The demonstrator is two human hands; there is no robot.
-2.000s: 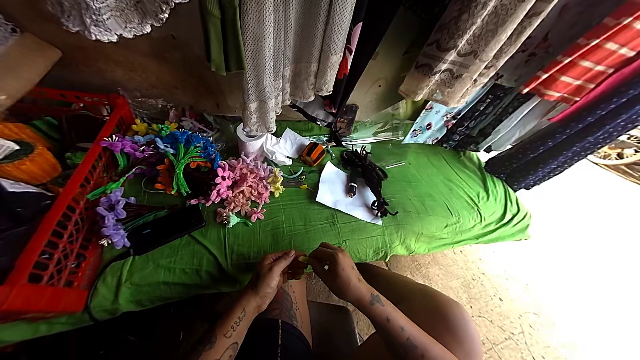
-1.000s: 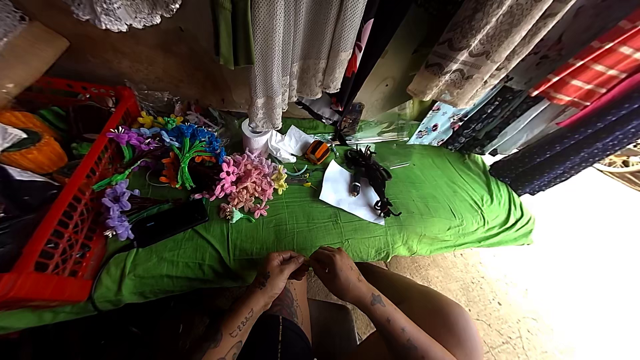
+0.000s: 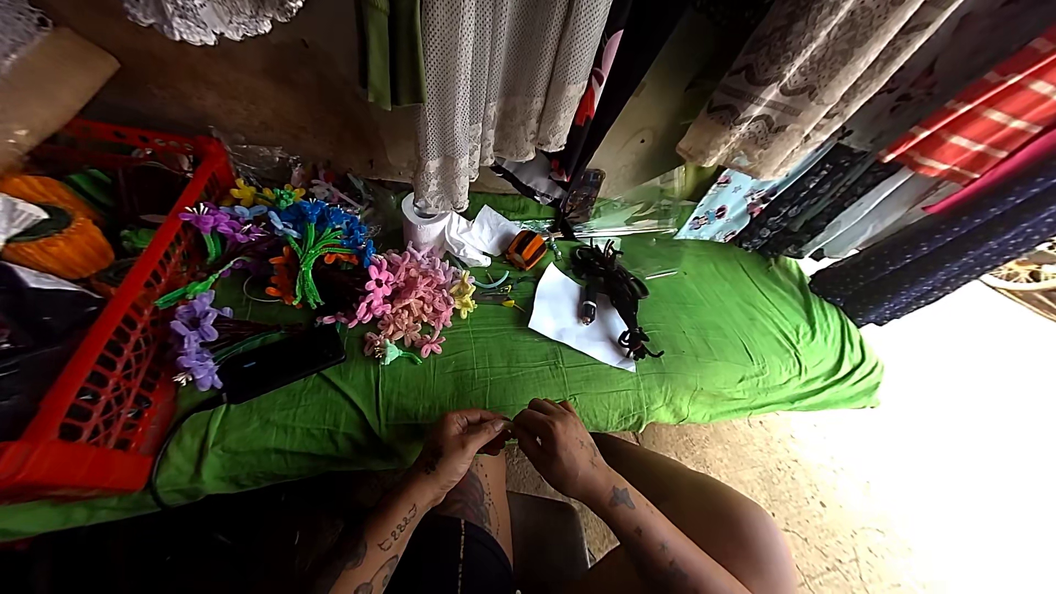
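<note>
My left hand (image 3: 469,436) and my right hand (image 3: 551,437) meet above my lap, at the front edge of a green cloth (image 3: 709,355). Thumbs and fingertips are pinched together around something too small and dark to make out. Beyond them, on the cloth, lie pink fuzzy-stem flowers (image 3: 412,297), a bunch of blue flowers (image 3: 326,227) with green stems, and purple flowers (image 3: 196,334). A black phone (image 3: 285,363) rests beside the purple ones. To the right, a bundle of black cord (image 3: 615,285) lies partly on a white paper sheet (image 3: 569,322).
A red plastic crate (image 3: 124,330) holding orange and black items stands at the left. A toilet paper roll (image 3: 423,224) and an orange and black object (image 3: 525,249) sit at the back. Hanging lace cloth (image 3: 487,91) and garments line the rear; a stool (image 3: 549,528) is under me.
My hands remain together over my lap, with only slight shifts of the fingers. The things on the green cloth have stayed where they were.
</note>
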